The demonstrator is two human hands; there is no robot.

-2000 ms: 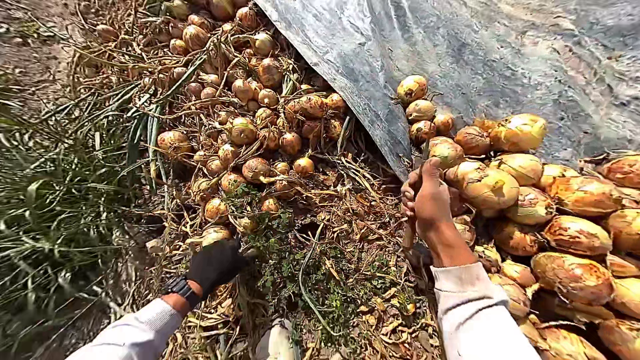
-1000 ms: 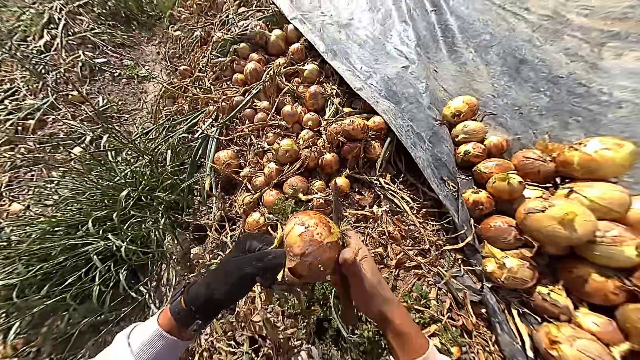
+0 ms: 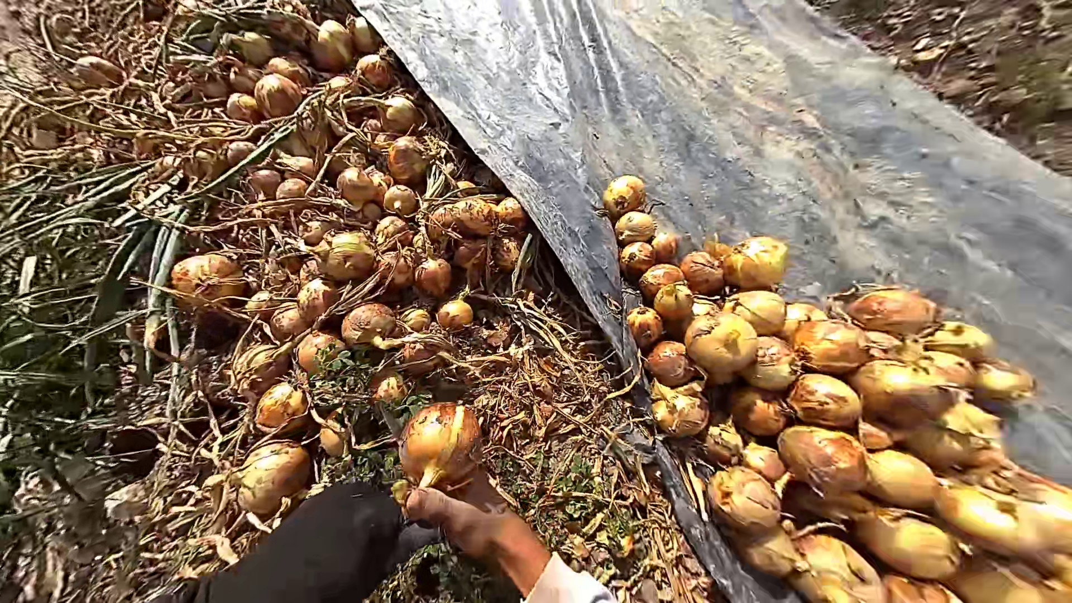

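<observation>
My bare right hand (image 3: 465, 511) is closed around a large yellow onion (image 3: 440, 444), its thumb near the onion's neck. A thin grey edge, perhaps a knife blade (image 3: 390, 419), shows just left of this onion; its handle is hidden. My left hand cannot be made out. A smooth dark shape (image 3: 327, 548), which looks like a trouser leg, fills the bottom left beside my right hand. Many unsorted onions (image 3: 347, 255) with dry tops lie on the ground ahead and to the left. At the right, a pile of onions (image 3: 825, 402) without long tops rests on grey plastic sheeting (image 3: 703, 126).
The sheeting's folded edge (image 3: 578, 276) runs diagonally between the two groups of onions. Dry stalks and leaves (image 3: 544, 377) litter the ground before me, with low green weeds (image 3: 578, 494) among them. Long green leaves (image 3: 50, 335) stand at the far left.
One second ago my gloved left hand and bare right hand were together at an onion, with a blade upright beside it; now only the right hand plainly shows. The view has shifted.
</observation>
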